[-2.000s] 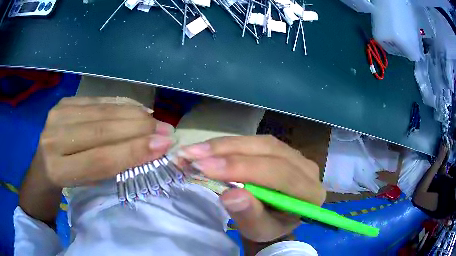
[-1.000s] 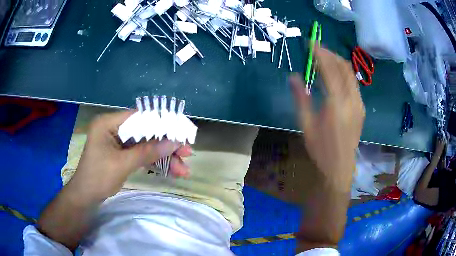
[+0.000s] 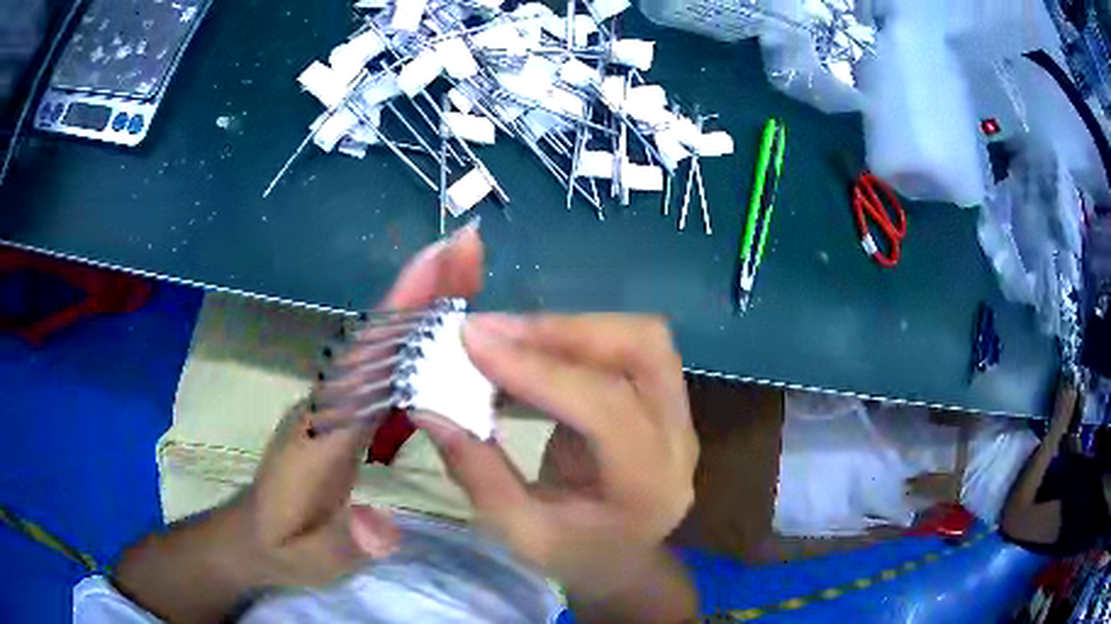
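Observation:
My right hand (image 3: 597,414) pinches the white tags (image 3: 453,375) of a bunch of thin metal-stemmed parts between thumb and fingers. The stems (image 3: 372,366) fan out to the left, with small dark ends. My left hand (image 3: 311,469) is behind and below the stems, slightly blurred, its fingers pointing up and its thumb apart from the bunch. Contact between its palm and the stems is unclear. The green tweezers (image 3: 760,213) lie on the dark green mat. A heap of tagged stems (image 3: 524,92) lies at the back of the mat.
A digital scale (image 3: 91,118) with small specks on it stands at the back left. Red-handled snips (image 3: 878,219), clear plastic bags (image 3: 920,110) and a small dark tool (image 3: 984,339) are at the right. The mat's front edge runs behind my hands. Another person's arm (image 3: 1039,469) shows at the far right.
The tweezers have left my right hand and lie on the mat. My right hand has moved left to the bunch and grips its tags. The bunch has turned from upright to stems pointing left.

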